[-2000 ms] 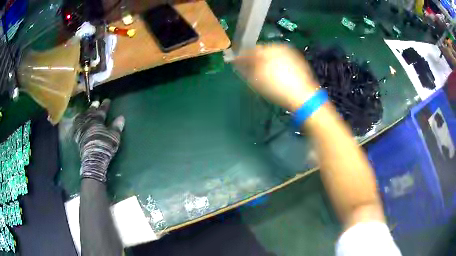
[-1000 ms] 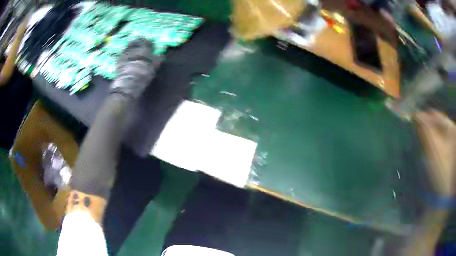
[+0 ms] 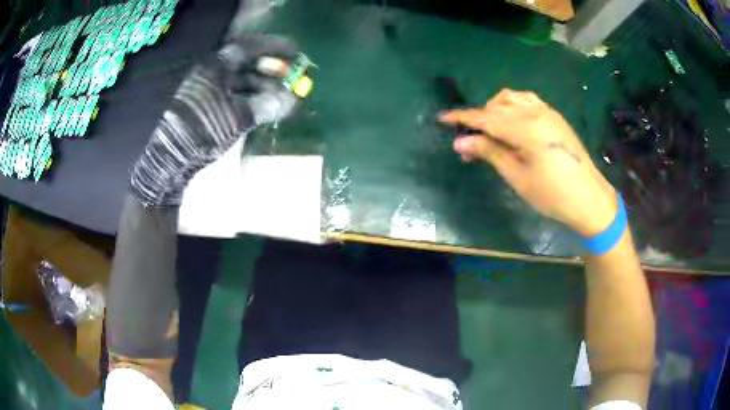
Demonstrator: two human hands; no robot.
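Note:
My left hand (image 3: 248,84), in a black-and-white knit glove, holds a small green circuit board (image 3: 299,74) with a yellow part at its fingertips, above the green bench top. My right hand (image 3: 524,144), bare with a blue wrist strap (image 3: 607,228), is over the bench to the right, thumb and index finger apart. A dark, blurred cable piece (image 3: 452,100) lies near its fingertips; I cannot tell whether they touch it.
Rows of green boards (image 3: 80,72) lie on the black mat (image 3: 104,156) at left. White sheets (image 3: 280,196) lie at the near edge. A dark cable pile (image 3: 660,152) is at right, a grey post (image 3: 604,24) behind, a cardboard box (image 3: 48,336) lower left.
My left hand has moved from the rows of boards to the right and now holds a board. My right hand has come into clearer view over the bench. The view has shifted.

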